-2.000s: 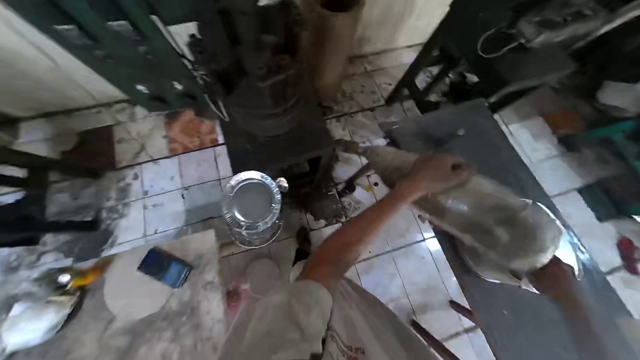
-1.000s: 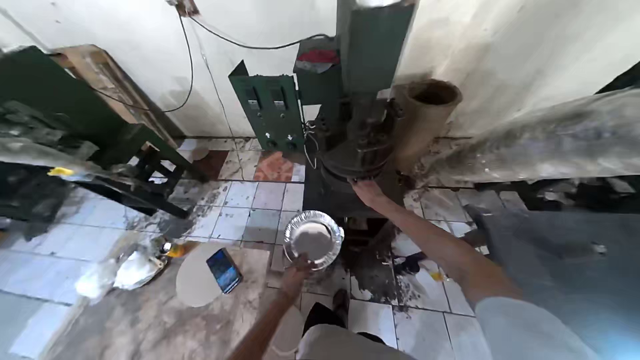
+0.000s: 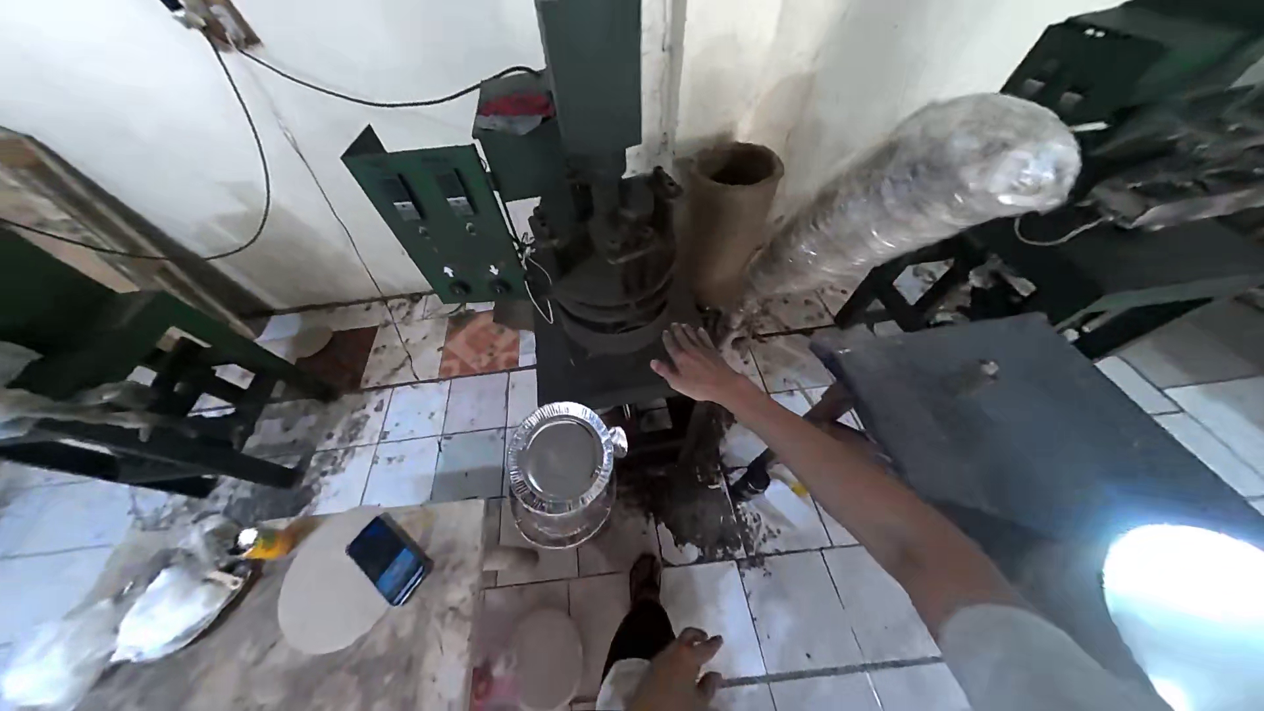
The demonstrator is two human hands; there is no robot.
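My right hand (image 3: 697, 365) reaches out with spread fingers at the right edge of the dark base of a green press machine (image 3: 612, 296); it holds nothing, and whether it touches the base I cannot tell. Low in the view, my left hand (image 3: 681, 671) hangs over the floor with its fingers apart and nothing in it. A foil-rimmed round pan (image 3: 561, 458) sits on a stand in front of the press, with stacked rims visible under it. The press has a green control panel (image 3: 434, 222) with knobs on its left.
A table (image 3: 444, 602) at lower left bears a smartphone (image 3: 389, 559), a round disc (image 3: 326, 592) and a small bottle (image 3: 265, 543). A dark table (image 3: 987, 425) stands at right. Behind it leans a plastic-wrapped roll (image 3: 918, 188), near a brown tube (image 3: 736, 207).
My left hand has moved from the foil-rimmed pan down to the bottom of the view. My right hand has shifted from the press's round plates toward the right edge of its base.
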